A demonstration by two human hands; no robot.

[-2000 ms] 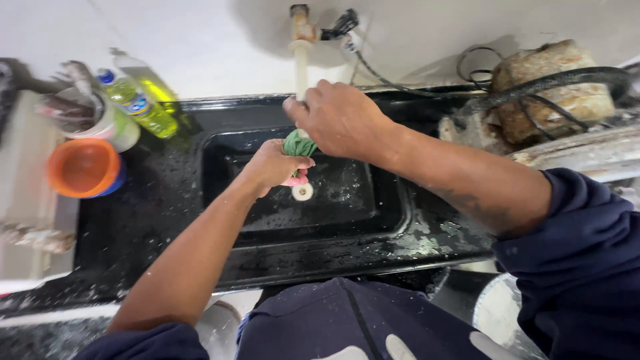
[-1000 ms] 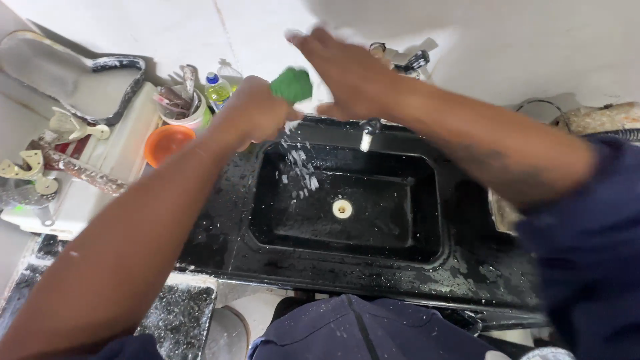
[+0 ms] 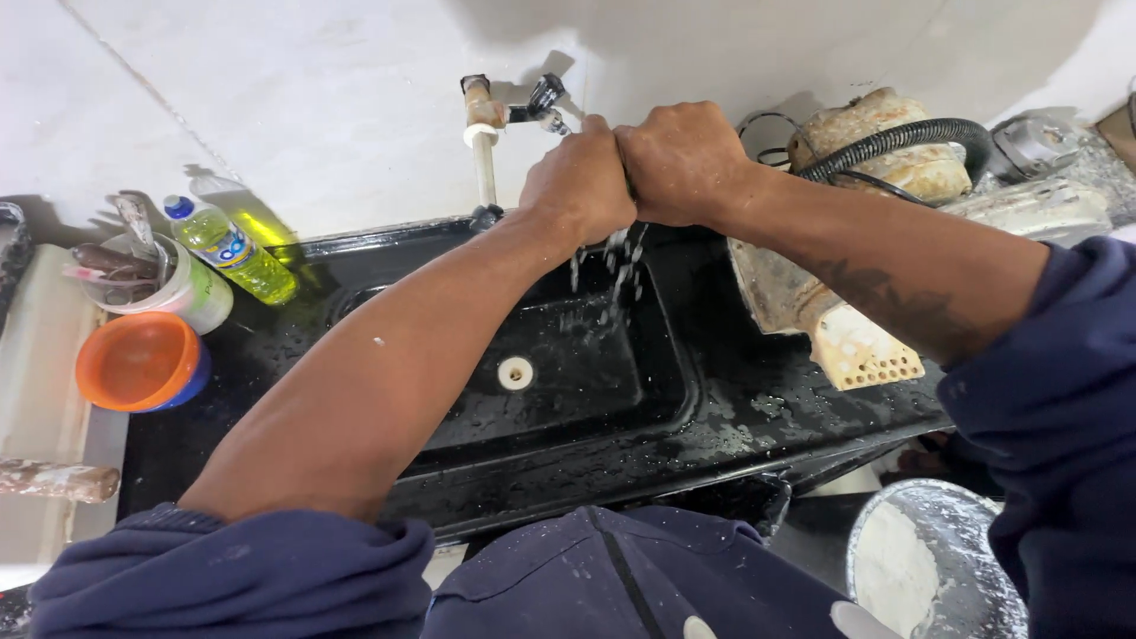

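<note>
Side by side, my left hand (image 3: 586,182) and my right hand (image 3: 682,164) are clenched together above the back right part of the black sink (image 3: 568,417). Water falls from between them into the basin. Whatever they grip is almost wholly hidden; only a dark sliver shows between the fists. The wall tap (image 3: 484,111), with a white pipe pointing down, is just left of my left hand. A white drain (image 3: 515,374) shows in the basin floor.
On the left stand a bottle of yellow-green liquid (image 3: 235,253), a white tub of tools (image 3: 200,288) and stacked orange and blue bowls (image 3: 138,359). A crusted machine with a black corrugated hose (image 3: 896,138) lies at right. A bucket with white residue (image 3: 932,559) stands below the counter.
Two seconds ago a green and pink cloth showed between my hands; one second ago the hands were apart, with green cloth at my left hand. Now both fists are together and water drips from them.
</note>
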